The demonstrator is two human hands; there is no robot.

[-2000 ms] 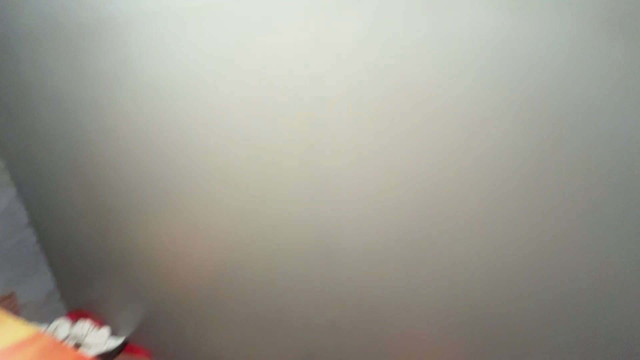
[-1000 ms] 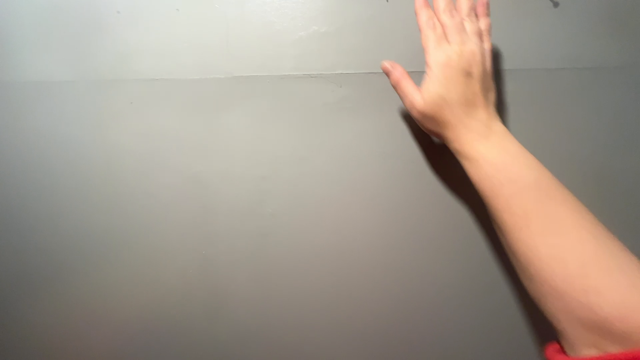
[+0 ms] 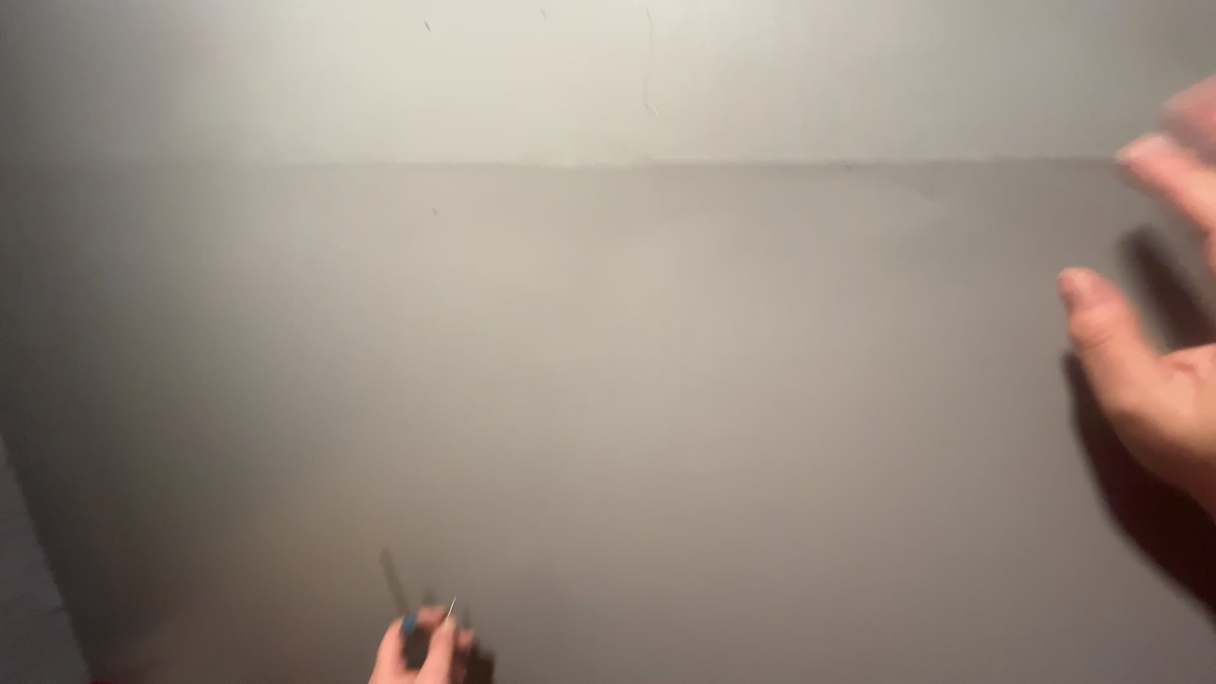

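A smooth grey panel or wall (image 3: 608, 380) fills most of the head view, with a thin horizontal seam across its upper part. At the right edge is my right hand (image 3: 1159, 380), blurred, thumb and fingers spread, holding nothing visible; its shadow falls on the panel close by. Low in the view, left of centre, my left hand (image 3: 427, 651) grips a small dark tool with a bit of blue and a thin pointed tip (image 3: 451, 608). What kind of tool it is cannot be told. Part of both hands lies outside the frame.
Fine dark hairs or scratches (image 3: 650, 62) mark the panel above the seam. At the lower left the panel ends in a slanting edge, beyond which a greyish surface (image 3: 33, 579) shows. A bit of red (image 3: 114, 679) shows at the bottom left.
My left hand with the small tool has come into view at the bottom. My right hand, seen flat at the seam a second ago, is now at the right edge. The view has shifted.
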